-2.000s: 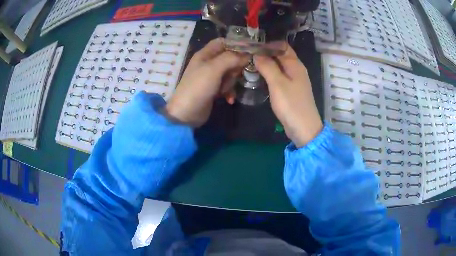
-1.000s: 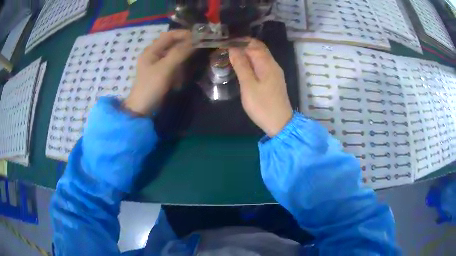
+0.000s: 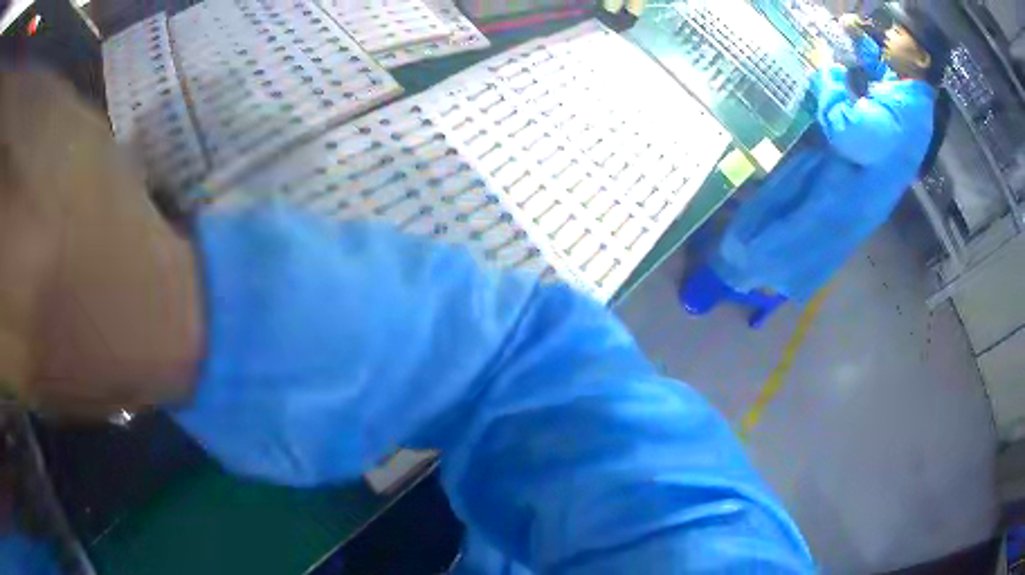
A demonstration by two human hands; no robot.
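Note:
My right hand [image 3: 90, 247] is large and blurred at the left edge, with its fingers cut off or unclear. I cannot tell whether it holds anything. Its blue sleeve crosses the lower middle and hides part of the parts trays. A white parts tray [image 3: 596, 146] with rows of dumbbell-shaped parts lies beyond the sleeve. Another tray [image 3: 270, 67] lies further left, behind the hand. My left hand is not in view.
A person in a blue smock [image 3: 798, 191] is at the right, beside another tray [image 3: 731, 56] on the green table [image 3: 225, 517]. A blue stool [image 3: 706, 290] stands near the person. Grey floor with a yellow line [image 3: 787, 371] is at the right.
The view has swung to the right. The press and my left hand have left the picture. My right hand is now blurred at the left edge, and the other person has come into view.

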